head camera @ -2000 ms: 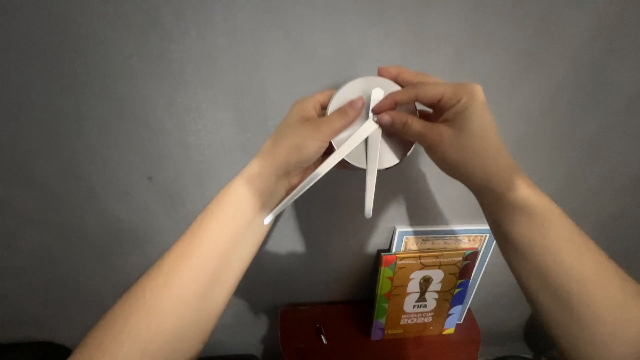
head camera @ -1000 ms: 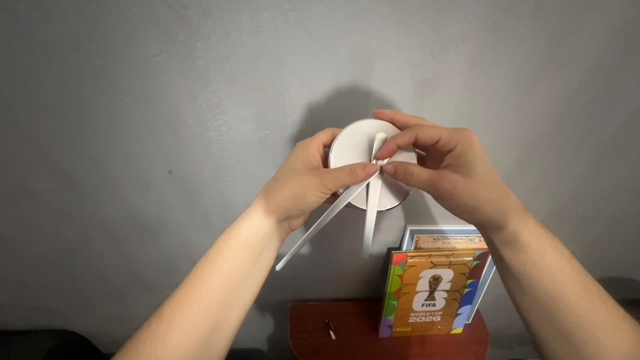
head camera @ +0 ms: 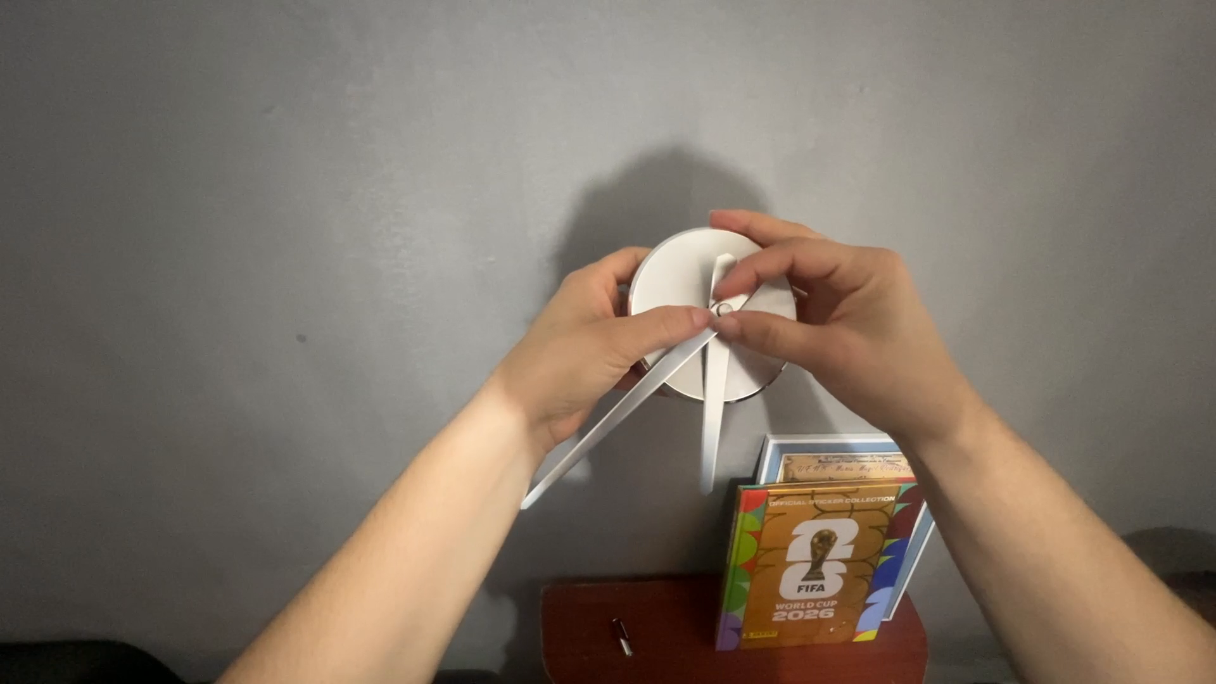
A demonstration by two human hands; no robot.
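A round white clock body is held up in front of the grey wall. Two long white clock hands cross at its centre: one clock hand slants down to the left, the other clock hand points almost straight down. My left hand grips the body's left side, fingers behind it, thumb pressing near the centre. My right hand has its thumb and index finger around the centre hub, and another finger rests at the body's upper rim. The body's back is hidden.
Below, a dark red shelf stands against the grey wall. It holds an upright sticker album, a framed document leaning behind that, and a small metallic cylindrical item. A dark rounded object shows at lower left.
My left thumb has moved from the left part of the clock face to its centre, beside my right fingertips. The clock sits lower in view than two seconds ago.
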